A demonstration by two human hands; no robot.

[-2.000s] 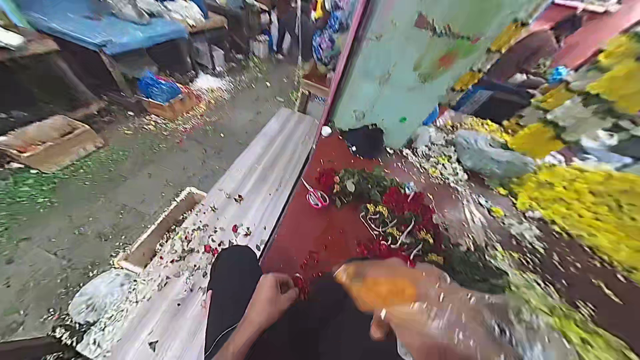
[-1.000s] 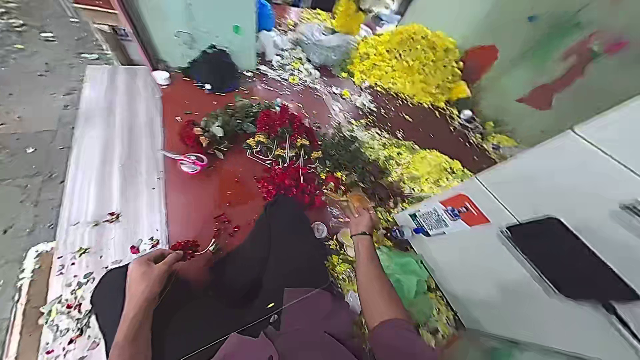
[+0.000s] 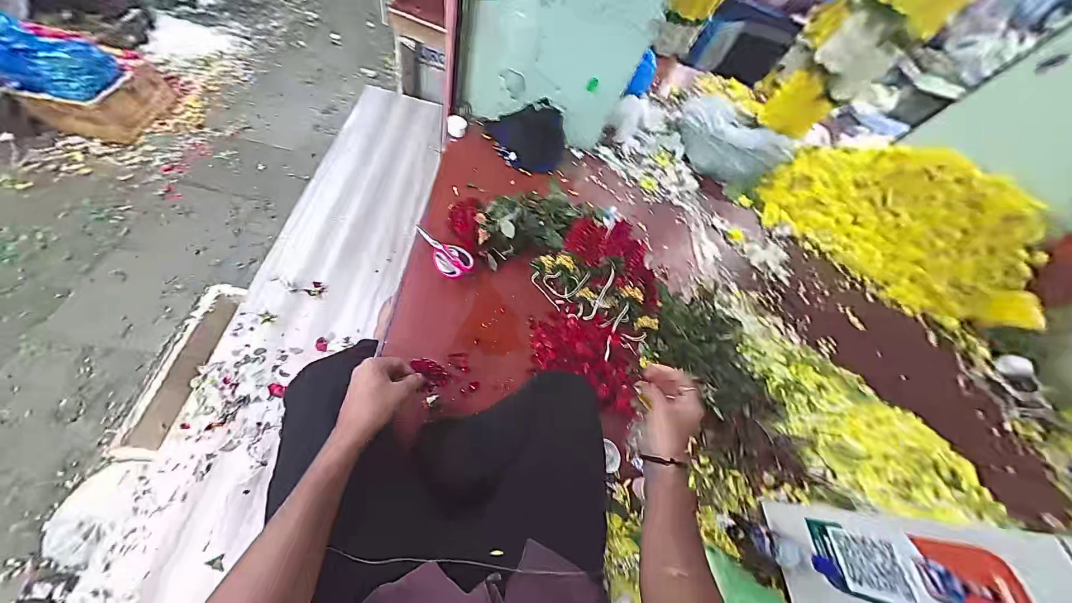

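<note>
My left hand (image 3: 381, 389) is above my left thigh, its fingertips pinched at a small dark red flower piece (image 3: 429, 371). My right hand (image 3: 670, 402), a dark band at its wrist, is by the right edge of the red flower heap (image 3: 578, 356); a bit of yellow shows at its fingertips, too small to name. White threads with small yellow flowers (image 3: 586, 289) lie over the red flowers. Pink-handled scissors (image 3: 452, 260) rest on the red surface (image 3: 494, 310), left of green leaves (image 3: 528, 222). A thin thread (image 3: 435, 559) crosses my lap.
Yellow petals (image 3: 904, 226) are heaped at right, with yellow-green ones (image 3: 854, 427) nearer. A pale board (image 3: 335, 201) runs along the left. A black cloth-like thing (image 3: 529, 138) lies by the green panel (image 3: 553, 50). A printed card (image 3: 913, 557) sits lower right; a carton (image 3: 100, 100) stands upper left.
The view has swung about. My right hand, earlier holding something orange, is now at the red flowers with the orange thing out of sight. My left hand stays near my left thigh.
</note>
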